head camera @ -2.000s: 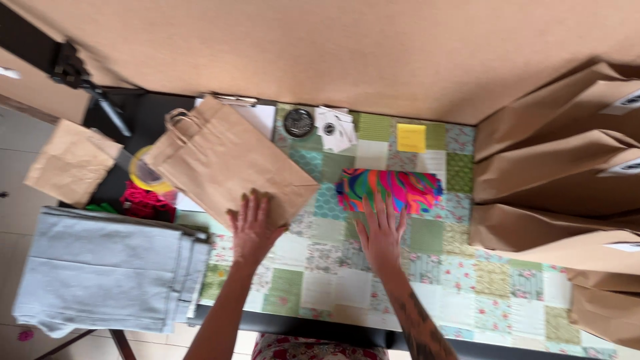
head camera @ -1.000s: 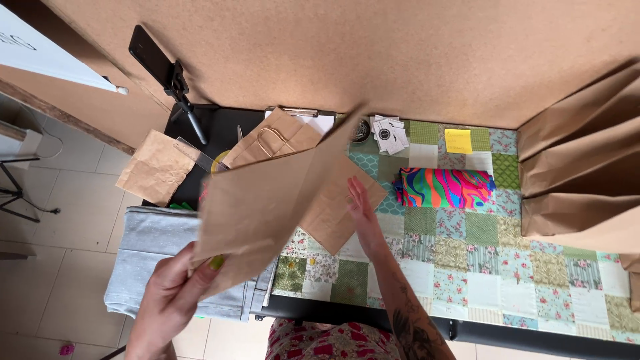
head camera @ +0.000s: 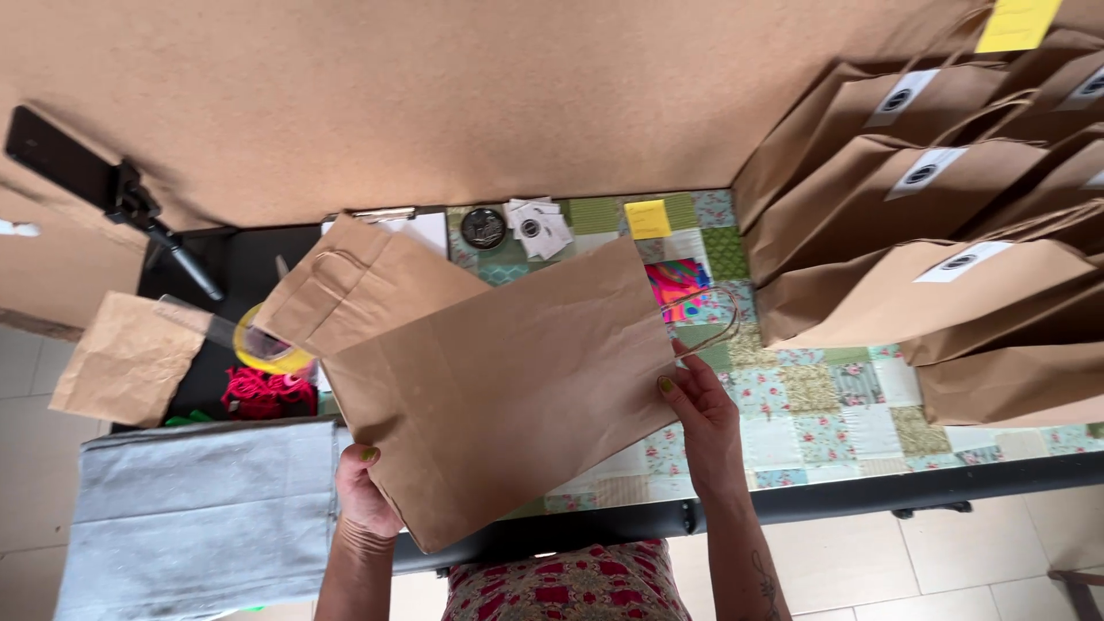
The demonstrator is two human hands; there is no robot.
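Note:
A flat brown kraft paper bag [head camera: 509, 397] is held up in front of me between both hands. My left hand [head camera: 366, 490] grips its lower left edge, thumb on top. My right hand [head camera: 700, 405] pinches the right edge, just below a twisted paper handle that sticks out. Behind it at the left, another flat paper bag [head camera: 371, 285] with a handle lies partly over a clipboard [head camera: 423, 231]. The folded multicoloured cloth [head camera: 677, 289] shows only in part beyond the held bag's right end.
Standing paper bags [head camera: 914, 207] with labels fill the right side. Toward the back are a round black tin [head camera: 483, 228], paper tags [head camera: 539, 228] and a yellow note [head camera: 647, 219]. Leftward: yellow tape roll [head camera: 272, 345], red yarn [head camera: 269, 392], folded grey fabric [head camera: 203, 517], phone on stand [head camera: 65, 155].
Two seconds ago my hands rested on the flat bag and the multicoloured cloth. One second ago my left hand held a bag up alone; now my right hand grips it too, and it lies flatter.

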